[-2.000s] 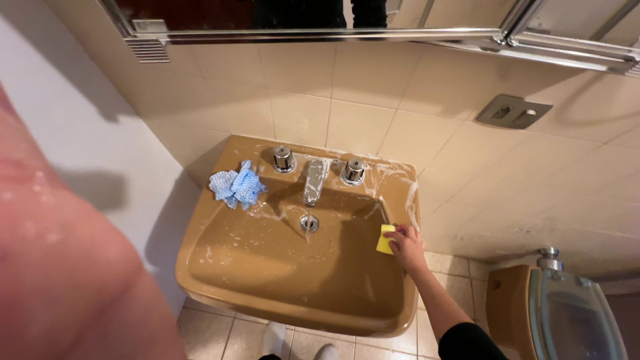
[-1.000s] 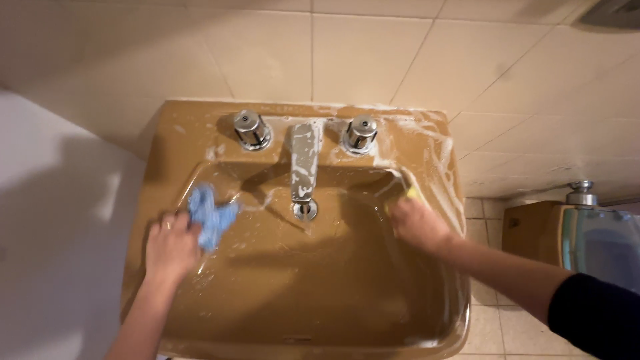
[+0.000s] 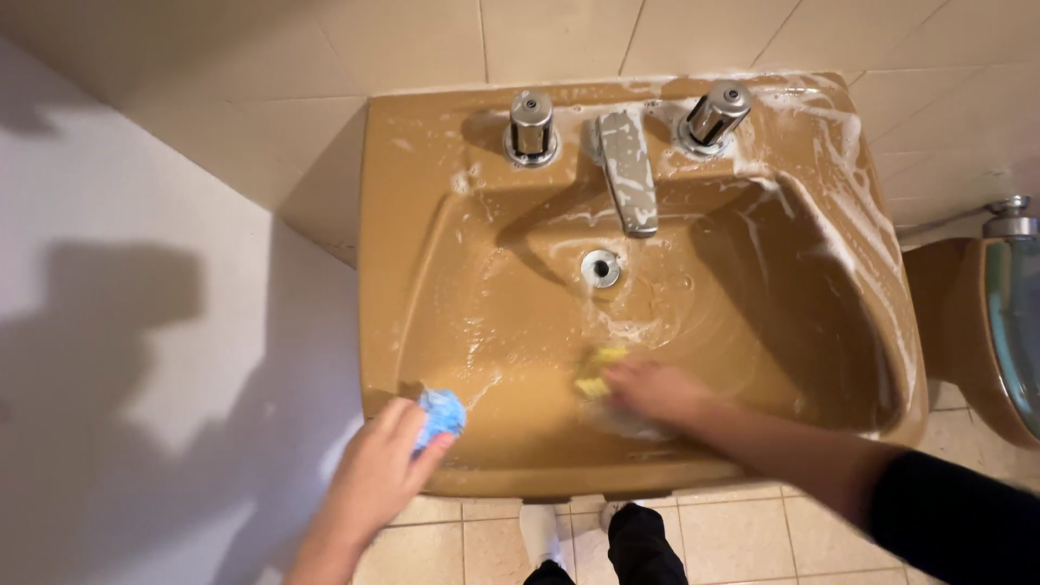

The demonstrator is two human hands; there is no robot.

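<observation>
A brown sink basin (image 3: 520,325) with soap suds on its rim and inner walls fills the middle of the head view. At the basin's front left, my left hand (image 3: 382,463) grips a bunched blue cloth (image 3: 439,420). My right hand (image 3: 658,390), blurred, presses a yellow sponge (image 3: 600,372) on the basin floor, in front of the metal drain (image 3: 600,268). The suds-streaked spout (image 3: 628,171) stands behind the drain, between the left tap knob (image 3: 531,128) and the right tap knob (image 3: 716,118).
Beige wall tiles (image 3: 561,36) rise behind the sink, and a pale wall (image 3: 162,325) bounds the left. A toilet (image 3: 959,325) stands close on the right. My feet and dark trouser legs (image 3: 642,544) are below the sink's front edge on the tiled floor.
The blue cloth lay on the sink's left rim at first; my left hand now holds it at the front left. My right hand and the sponge have moved from the right wall to the basin floor.
</observation>
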